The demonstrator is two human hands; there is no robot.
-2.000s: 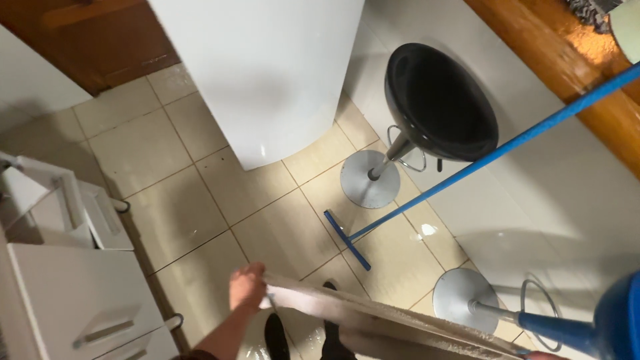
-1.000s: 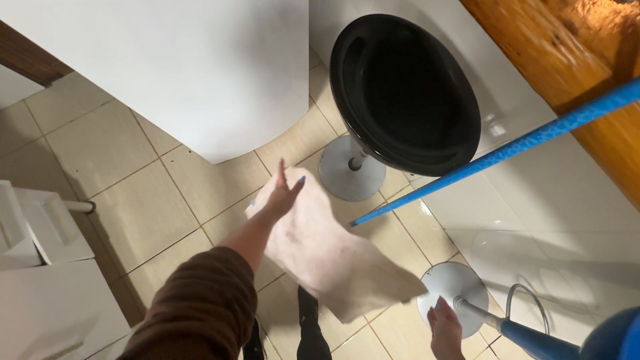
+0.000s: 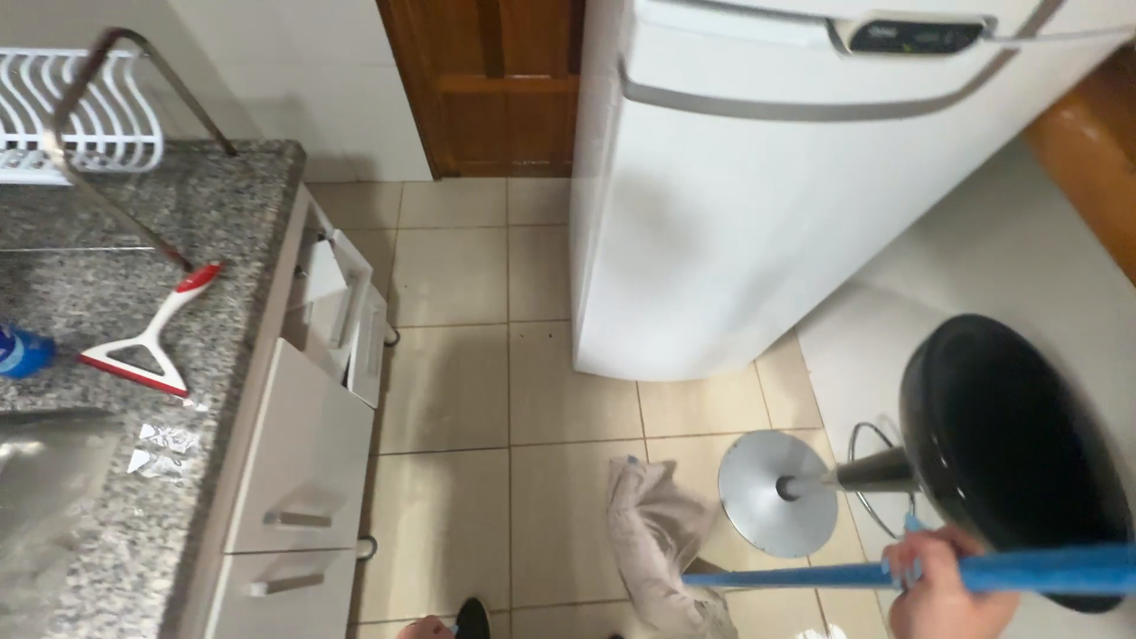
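My right hand [image 3: 950, 581] is closed around the blue pole [image 3: 825, 577] of a floor squeegee at the lower right. The pole's lower end meets a crumpled beige cloth [image 3: 652, 541] lying on the tiled floor; the squeegee head is hidden there. At the bottom edge, left of the cloth, only part of my left hand [image 3: 428, 628] shows, near a dark shoe [image 3: 473, 619]. Whether its fingers are apart or closed cannot be made out.
A black bar stool [image 3: 1012, 453] with a round metal base stands at right, near the white refrigerator [image 3: 754, 231]. Along the left runs a granite counter [image 3: 240, 204] bearing a red-and-white hand squeegee [image 3: 155, 337], above white cabinets [image 3: 302, 453] with open drawers.
The cloth, stretched near my hands earlier, now lies on the floor. My right hand has taken hold of the blue pole. The view has swung left toward the counter.
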